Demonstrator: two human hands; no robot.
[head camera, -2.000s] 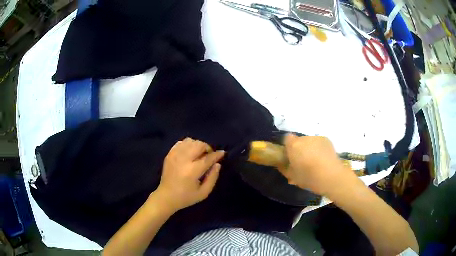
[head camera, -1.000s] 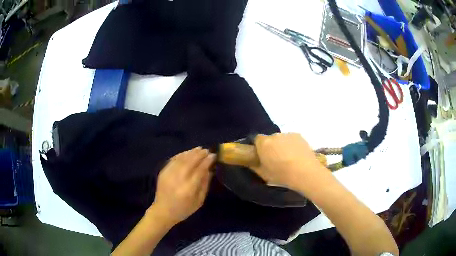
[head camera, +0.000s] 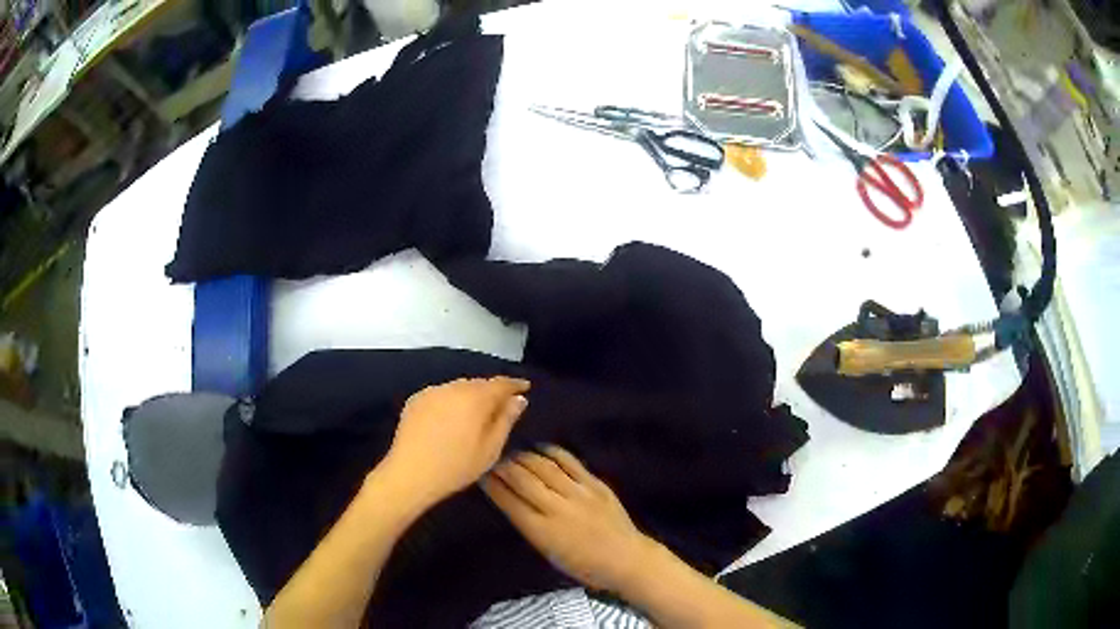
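Note:
A large black garment piece lies spread over the white table and the padded board. My left hand rests on it near the middle, fingers bent at a fold; it cannot be seen clearly whether cloth is pinched. My right hand lies just below and to the right, fingertips on the cloth near my left hand. The steam iron stands at the right on the table, apart from both hands, its wooden handle free. The grey rounded end of the padded board shows at the left.
A blue bar runs beneath the cloth at left. Shears, a metal tray, an orange piece, red-handled scissors and a blue bin are at the back right. The iron hose hangs at right.
My right hand has let go of the iron, which now rests at the right, and is on the cloth. The garment has shifted right, baring the board's grey end. The camera view has shifted.

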